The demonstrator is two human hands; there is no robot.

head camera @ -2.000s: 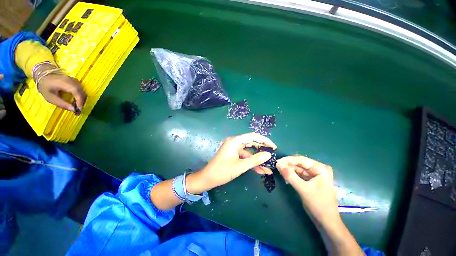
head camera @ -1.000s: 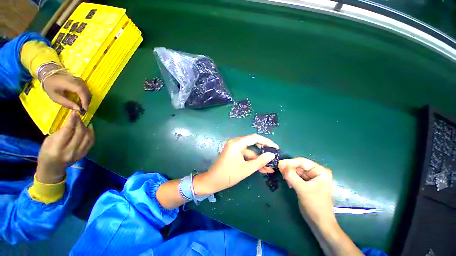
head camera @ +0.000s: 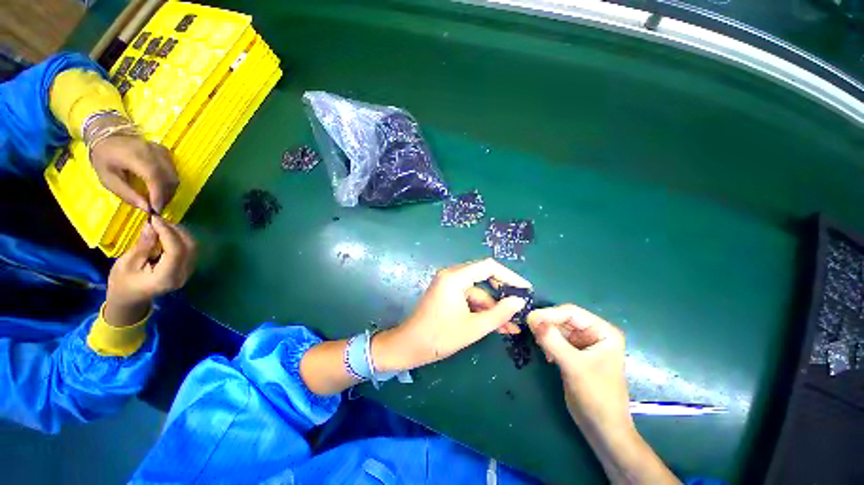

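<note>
My left hand (head camera: 453,311), with a pale blue band at the wrist, holds a small dark square housing (head camera: 516,296) between thumb and fingers. My right hand (head camera: 580,349) is at the housing's right edge, thumb and forefinger pinched together; whether a tiny part is between them cannot be told. A small pile of black parts (head camera: 518,350) lies on the green bench just below the housing, partly hidden by my hands.
Behind lie a clear plastic bag of dark parts (head camera: 390,156) and small piles (head camera: 510,237). Tweezers (head camera: 677,408) lie right, a large black tray (head camera: 817,417) at the right edge. At left another person's hands work by stacked yellow trays (head camera: 213,114).
My hands stay together at the housing with only small finger movements. The other person's second hand has come in and met the first. The view has shifted slightly.
</note>
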